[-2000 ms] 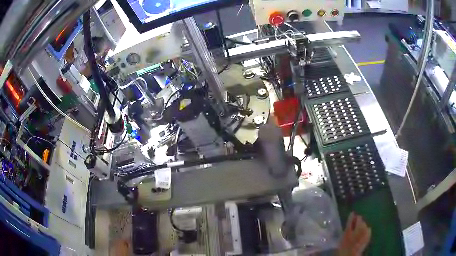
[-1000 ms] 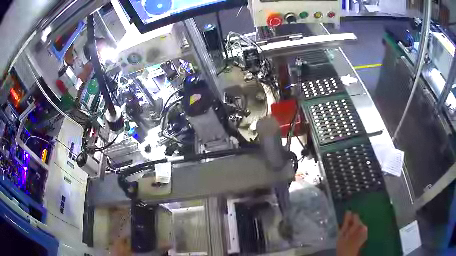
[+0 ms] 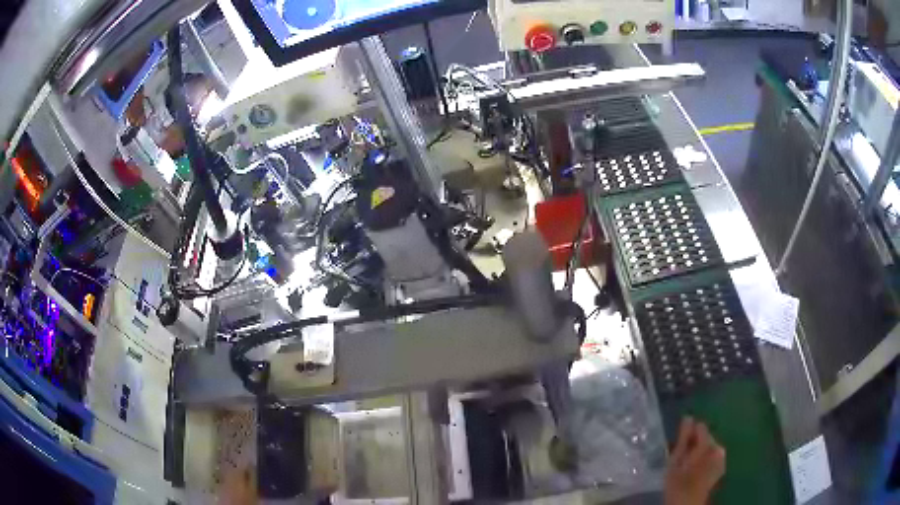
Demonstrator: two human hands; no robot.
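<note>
My right hand (image 3: 695, 461) rests at the bottom right on the left edge of the green conveyor (image 3: 735, 434), fingers curled; I cannot tell whether it holds anything. My left hand (image 3: 238, 485) is small, blurred and cut off by the bottom edge, over the vibratory hopper (image 3: 219, 444) with its scattered small parts. Its fingers are not clear. A black parts tray (image 3: 696, 335) lies on the conveyor just beyond my right hand. A second parts tray (image 3: 659, 235) with rows of pale parts lies behind it. A white parts tray (image 3: 373, 456) with a few dark specks sits beside the hopper.
A crumpled clear plastic bag (image 3: 617, 424) lies left of my right hand. A grey machine beam (image 3: 434, 357) crosses in front of me. The red reject bin (image 3: 564, 229) stands beside the rotary table. Paper sheets (image 3: 775, 318) lie along the conveyor's right edge.
The machine's pick head on the rail has moved left. The view has shifted slightly. My right hand stays at about the same place on the conveyor edge.
</note>
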